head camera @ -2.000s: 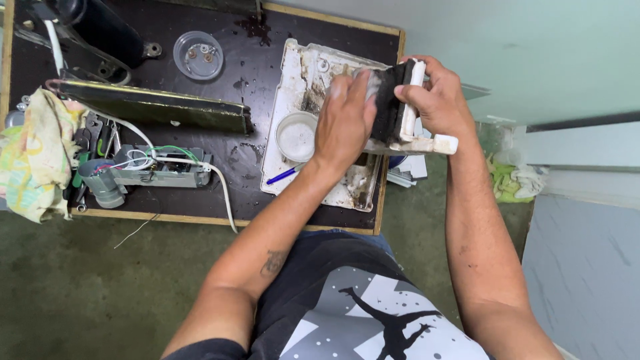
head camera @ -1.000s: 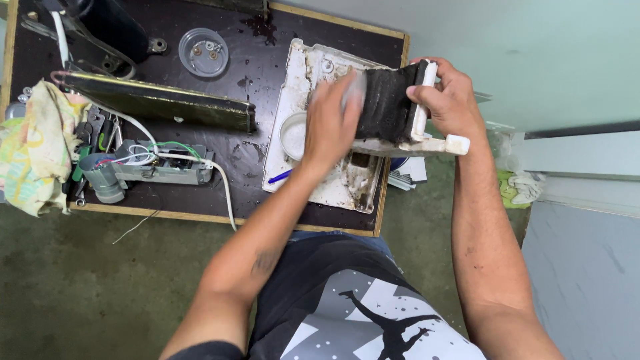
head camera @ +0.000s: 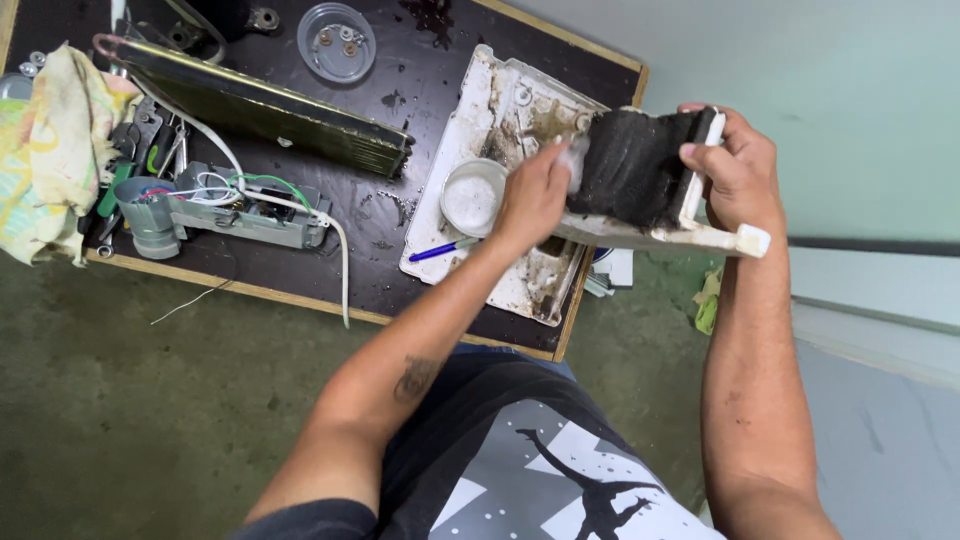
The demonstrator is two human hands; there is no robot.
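Observation:
My right hand (head camera: 739, 161) grips the white edge of a dirty plastic housing (head camera: 645, 238), raised over the right end of the table. A black, foam-like lining (head camera: 634, 169) covers its upper face. My left hand (head camera: 532, 195) is at the lining's left edge, with a pale, blurred wad (head camera: 576, 161) at its fingertips; what the wad is made of cannot be told. Below lies a stained white plastic cover (head camera: 517, 296). A round tub (head camera: 474, 196) with white contents sits on it, beside my left hand, and a blue pen-like tool (head camera: 433, 251) lies near the tub.
A finned heat-exchanger coil (head camera: 277, 112) stands at the left. In front of it is a grey electrical box (head camera: 262, 221) with loose wires and a white cable. A clear dish (head camera: 336, 43) holds small hardware. A patterned cloth (head camera: 56, 150) lies by hand tools. A wall is at the right.
My left hand has shifted along the black lining to its left edge, and more of the lining shows than two seconds ago. My right hand keeps its grip on the housing.

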